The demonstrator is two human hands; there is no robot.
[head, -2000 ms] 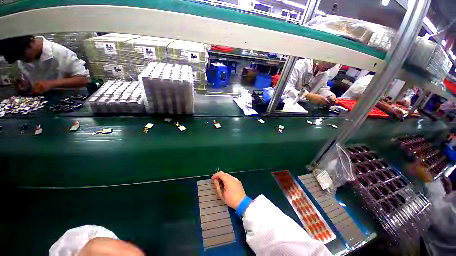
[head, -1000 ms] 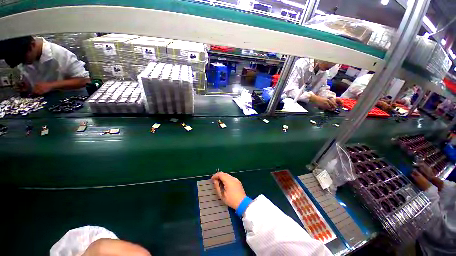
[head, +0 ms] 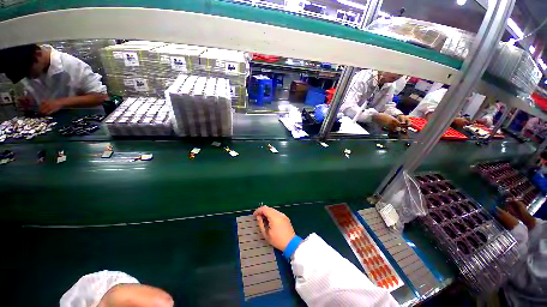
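My right hand (head: 274, 228), with a blue wrist band, rests at the top edge of a tan-grey strip sheet on blue backing (head: 260, 267). Its fingers are curled together; a tiny thin tip shows above them, but what they hold cannot be made out. My left hand (head: 139, 296) shows only in part at the bottom left edge, beside a white cuff; its fingers are out of the picture. An orange-red label sheet (head: 364, 247) and a second tan-grey strip sheet (head: 400, 252) lie to the right of my right sleeve.
Small electronic modules (head: 232, 152) lie spaced along the green belt (head: 180, 186). A crumpled clear bag (head: 409, 201) lies by the metal post (head: 453, 96). A blister tray (head: 462, 222) stands at the right. White-grey stacked trays (head: 201, 108) stand across the belt. People in white coats work beyond and at right.
The modules on the belt have moved to the right. The hands of the person at the far right have moved. My right hand has kept its place; my left has barely shifted.
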